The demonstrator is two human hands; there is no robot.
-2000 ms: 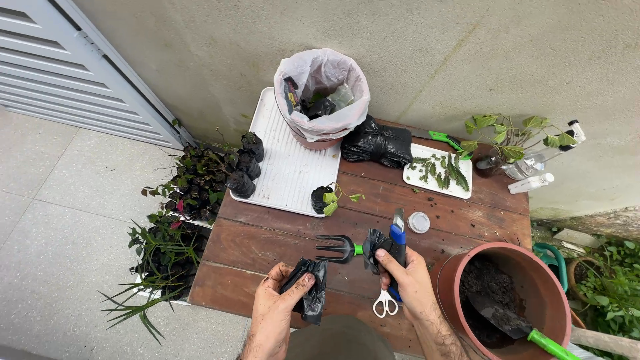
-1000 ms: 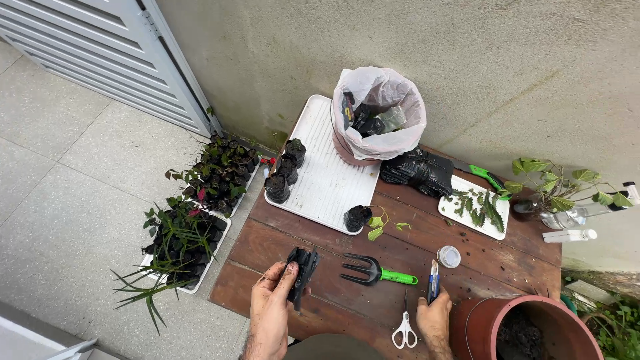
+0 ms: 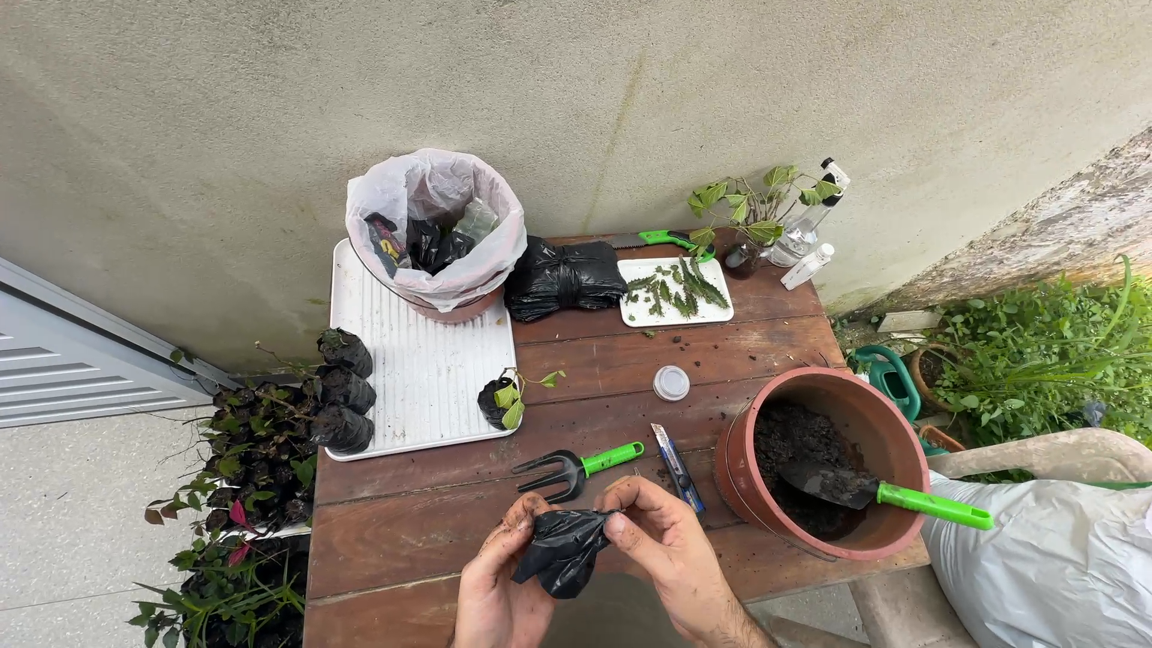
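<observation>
Both hands hold a small black plastic grow bag near the table's front edge. My left hand grips its left side, and my right hand pinches its upper right edge. Just beyond them lie a hand fork with a green handle and a blue utility knife. To the right, a terracotta-coloured pot contains dark soil and a green-handled trowel. A round whitish lid rests past the knife.
A white ribbed tray carries filled black bags, a seedling and a bag-lined bucket. Behind are folded black bags, a small tray of cuttings, a green-handled pruning saw and bottles. Potted plants stand left.
The utility knife, in my right hand before, now lies on the table. That hand has come over to the black bag beside my left hand. The view has shifted.
</observation>
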